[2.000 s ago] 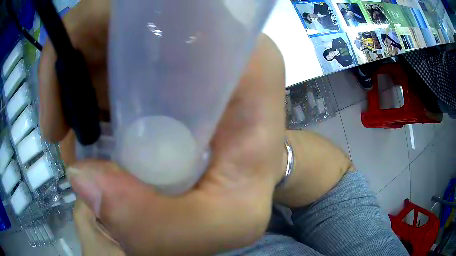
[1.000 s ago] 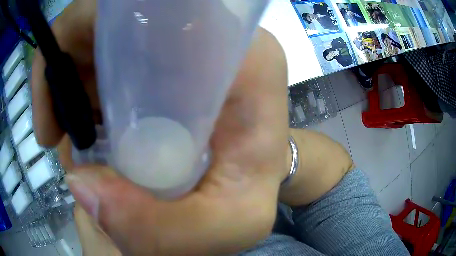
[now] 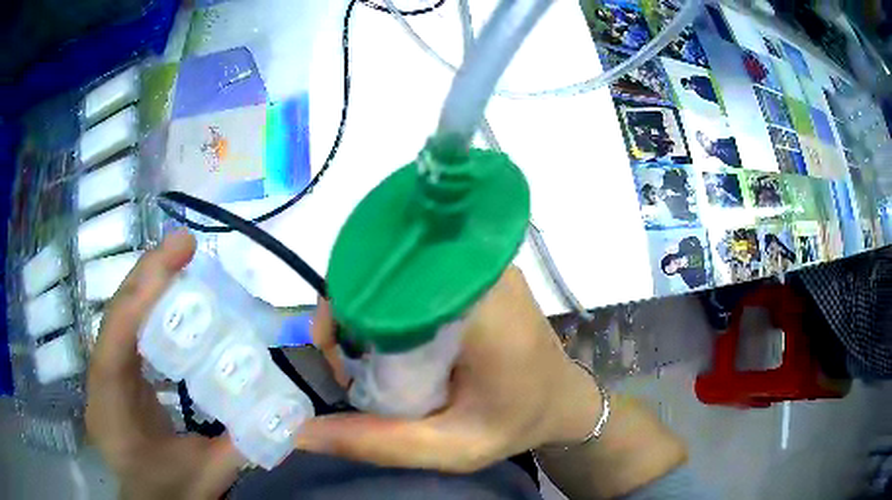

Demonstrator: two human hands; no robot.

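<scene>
My left hand (image 3: 137,391) is at the lower left and holds a short row of small white plastic housings (image 3: 230,366) between thumb and fingers. Small holes show in their faces. My right hand (image 3: 509,391) is right of it, closed around the dispensing syringe (image 3: 406,376). The syringe's green oval cap (image 3: 430,249) faces the camera and hides much of the barrel. A clear air hose (image 3: 489,68) runs up from the cap. The black switch cable (image 3: 279,249) runs to the barrel's left side. The syringe tip is hidden. My right thumb is beside the row's lower end.
Blister trays with white blocks (image 3: 106,186) are at left, near blue crates (image 3: 59,39). A white sheet (image 3: 401,127) and picture-printed cover (image 3: 685,176) lie on the bench. The cable and hose loop over the sheet. A red stool (image 3: 773,356) and a person's checked clothing (image 3: 851,312) are at right.
The syringe has moved away from the camera and turned, so its green cap now shows. The row of housings in my left hand has come into view. More of the bench shows.
</scene>
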